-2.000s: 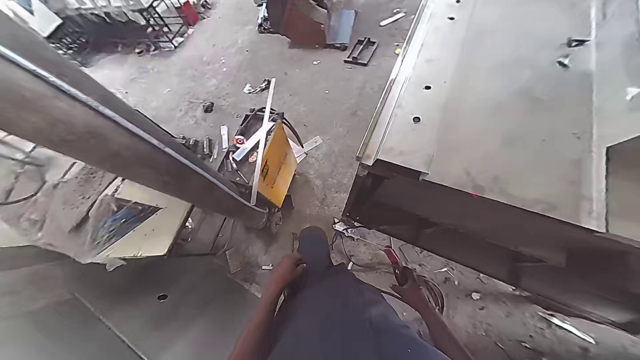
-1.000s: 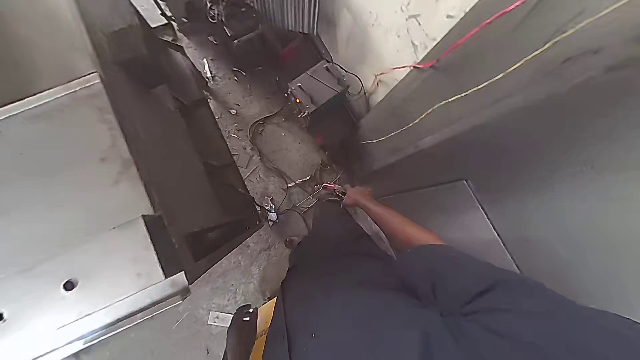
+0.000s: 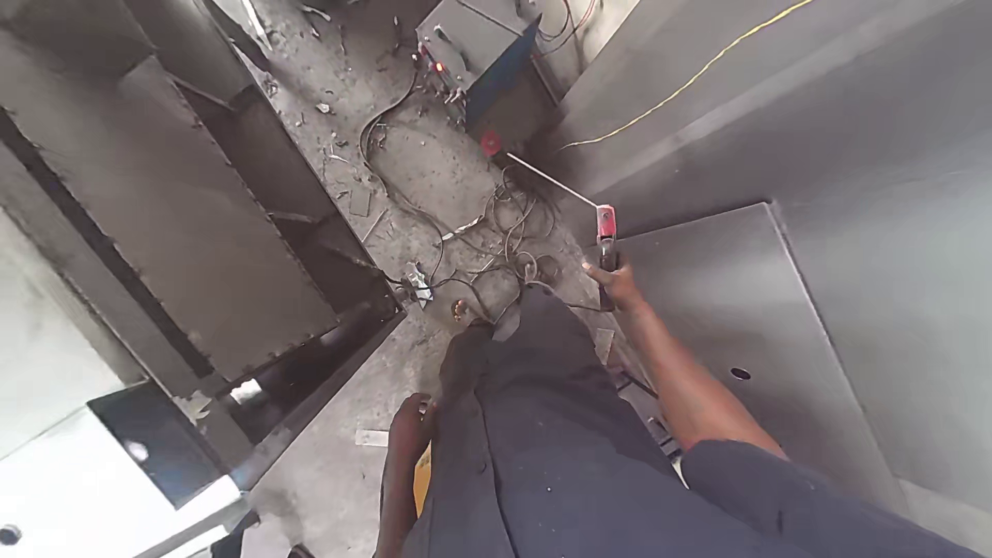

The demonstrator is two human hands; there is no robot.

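My right hand (image 3: 620, 287) is closed around a red and black welding electrode holder (image 3: 606, 225), right of centre. A thin pale welding electrode (image 3: 552, 180) juts from its jaws toward the upper left. The holder's cable (image 3: 585, 308) runs left from the hand to loops on the floor. My left hand (image 3: 418, 407) hangs low beside my dark clothing, its fingers curled; whether anything is in it cannot be told. Near the top stands a metal-cased welding machine (image 3: 473, 39) with a small lit orange lamp.
A large dark steel frame (image 3: 294, 201) fills the left side. Steel sheet panels (image 3: 775, 325) stand at the right, with a yellow string (image 3: 690, 77) across them. Tangled cables (image 3: 511, 232), scraps and a pale flat strip (image 3: 372, 438) lie on the concrete floor.
The view has swung far round since the first frame. My right arm has extended outward since one second ago, with the electrode holder now plainly visible. My left hand has come into view again.
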